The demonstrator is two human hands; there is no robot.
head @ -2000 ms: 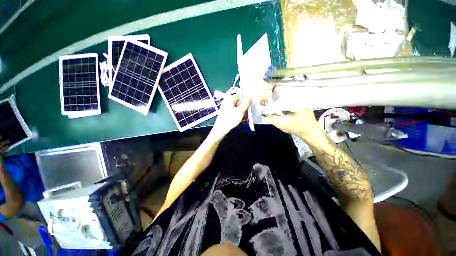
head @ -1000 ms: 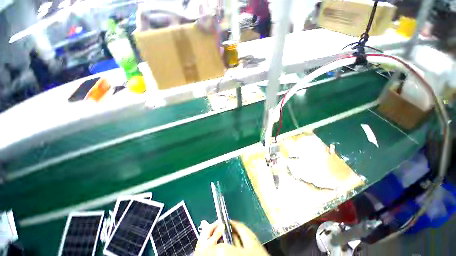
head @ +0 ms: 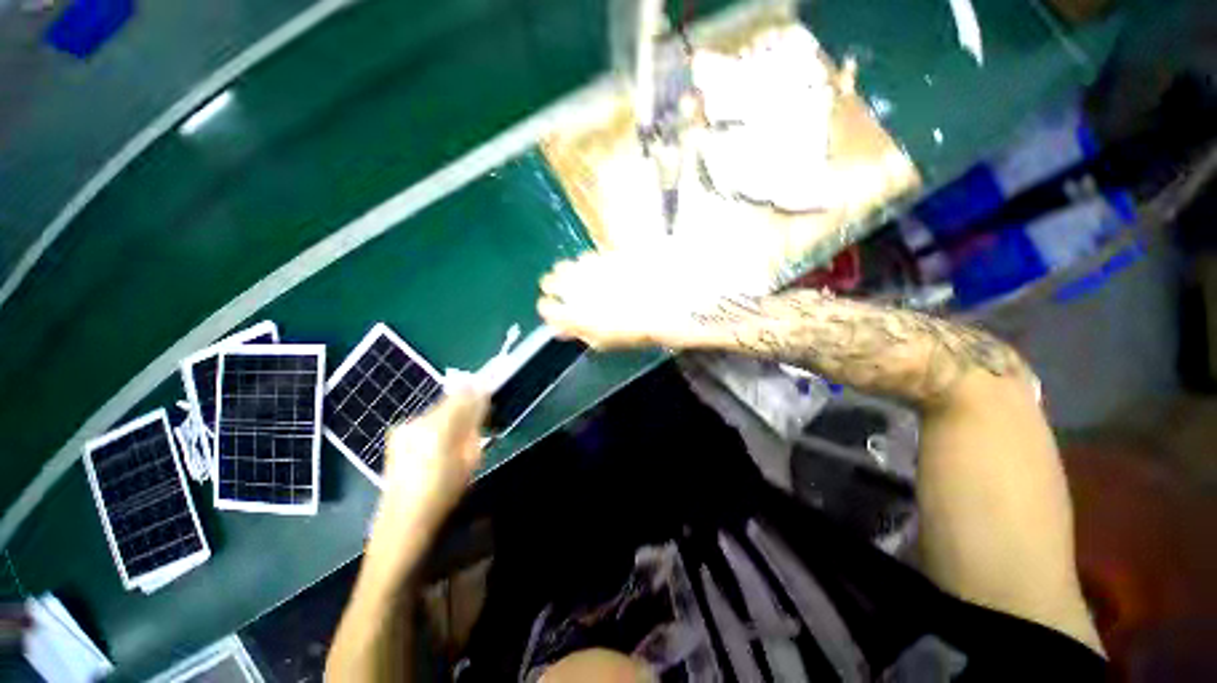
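A small solar panel (head: 534, 384) is tilted at the bench's front edge, between my hands, its dark face partly visible. My left hand (head: 438, 440), blurred, grips its left end. My right hand (head: 601, 300) is at its upper right end with the fingers bent over it; the fingertips are overexposed. A short piece of white cord (head: 501, 350) shows beside the panel's upper edge. The grey glue gun (head: 665, 147) hangs nozzle down over the tan glue board (head: 874, 167), above and right of my right hand.
Several panels (head: 270, 427) lie on the green bench (head: 334, 287) at left, some overlapping, with a coiled white cable (head: 196, 443). A crumpled white wad (head: 767, 120) lies on the board. Blue and white items (head: 994, 214) are beyond the front edge at right.
The view has tilted back down after looking up across the bench. The panel, edge-on in my hands before, now shows part of its dark face. My hands are farther apart.
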